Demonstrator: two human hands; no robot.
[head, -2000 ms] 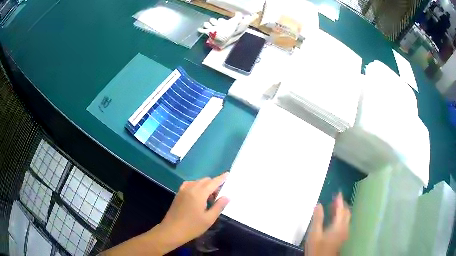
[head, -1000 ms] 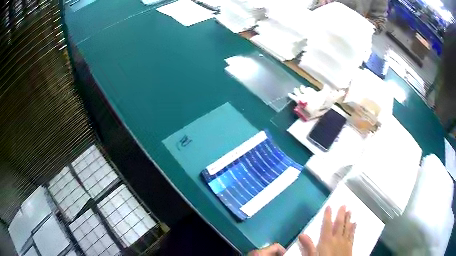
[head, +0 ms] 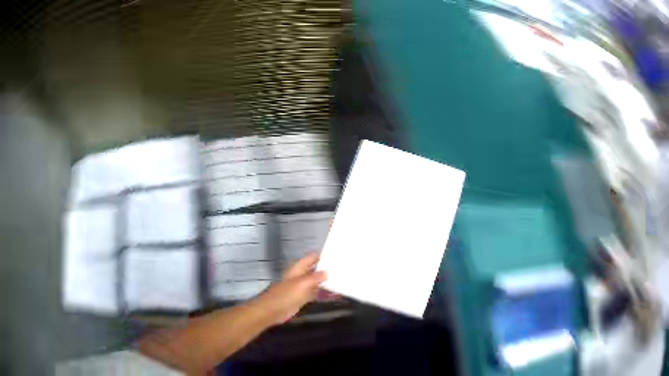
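Observation:
A white-topped laid-up panel [head: 393,228] is held in the air, in front of the green table's edge. My left hand [head: 302,285] grips it at its lower left corner, with the thumb at the edge and the other fingers partly hidden. The panel looks flat and slightly turned. My right hand is not in view as a whole; a small skin-coloured bit at the panel's right edge is too blurred to tell.
A wire mesh rack with rows of white panels [head: 162,214] lies at left below the table. The green table [head: 469,110] runs down the right side. On it are the blurred blue cell pile [head: 534,316], a green-tinted plate [head: 506,235] and white material stacks.
The view has swung left towards the rack. The white panel has been lifted off the table in my left hand. My right hand, which lay on top of it, has left that place.

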